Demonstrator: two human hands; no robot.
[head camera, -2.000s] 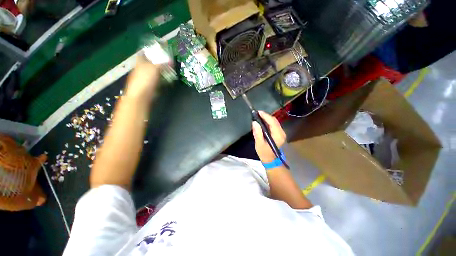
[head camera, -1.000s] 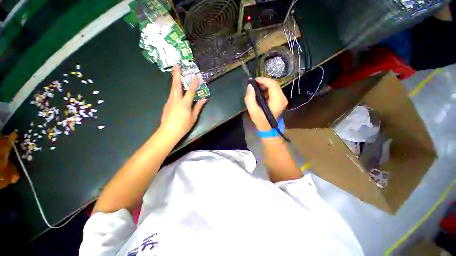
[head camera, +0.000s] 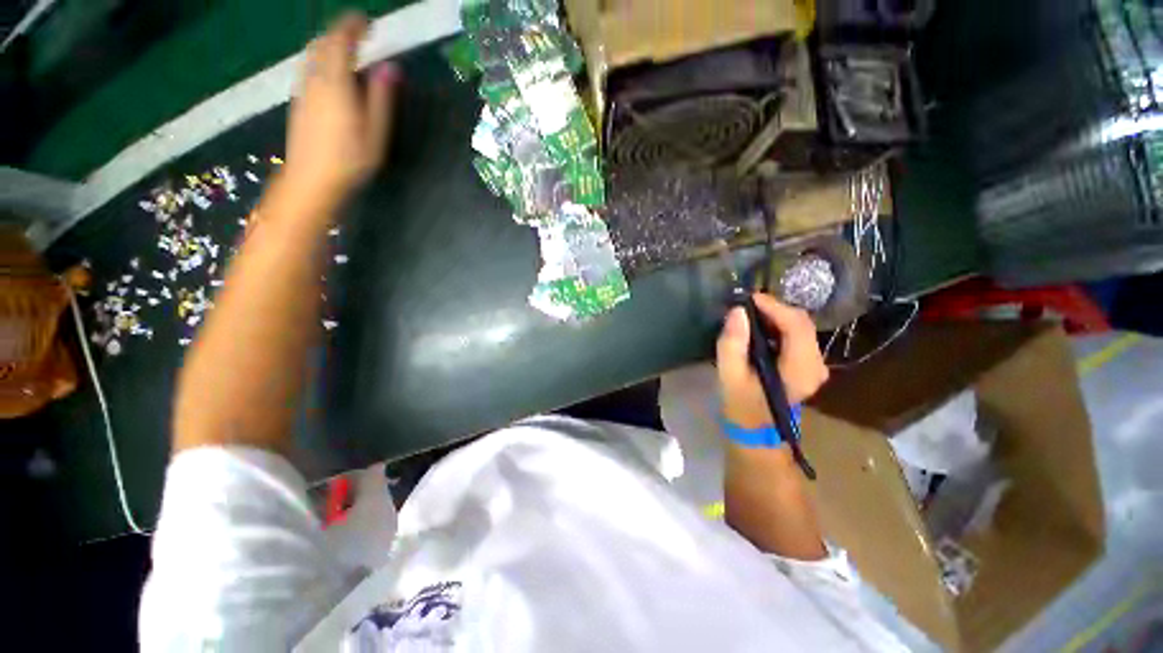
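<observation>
My right hand (head camera: 774, 351), with a blue band on the wrist, holds the black soldering iron (head camera: 769, 376) like a pen. Its thin metal tip points up beside the dark grainy tray (head camera: 682, 211). My left hand (head camera: 338, 115) is blurred, raised by the pale rail at the upper left. Its fingers look apart, with no clear object between them; a small pink spot shows at one fingertip. Overlapping green and silvery circuit boards (head camera: 542, 140) lie left of the tray. Boards at the pile's near end (head camera: 580, 268) reach toward the bench's front.
Small loose components (head camera: 191, 249) lie scattered left, partly behind my left forearm. A tip cleaner (head camera: 807, 278) with silvery wool stands right of the iron. A dark fan (head camera: 695, 128) stands behind the tray. An orange fan (head camera: 32, 325) is far left. An open cardboard box (head camera: 1020, 472) stands lower right.
My left hand has left the boards and moved up and left to the rail. The near-end boards lie uncovered. My right hand still holds the iron. The camera view has shifted.
</observation>
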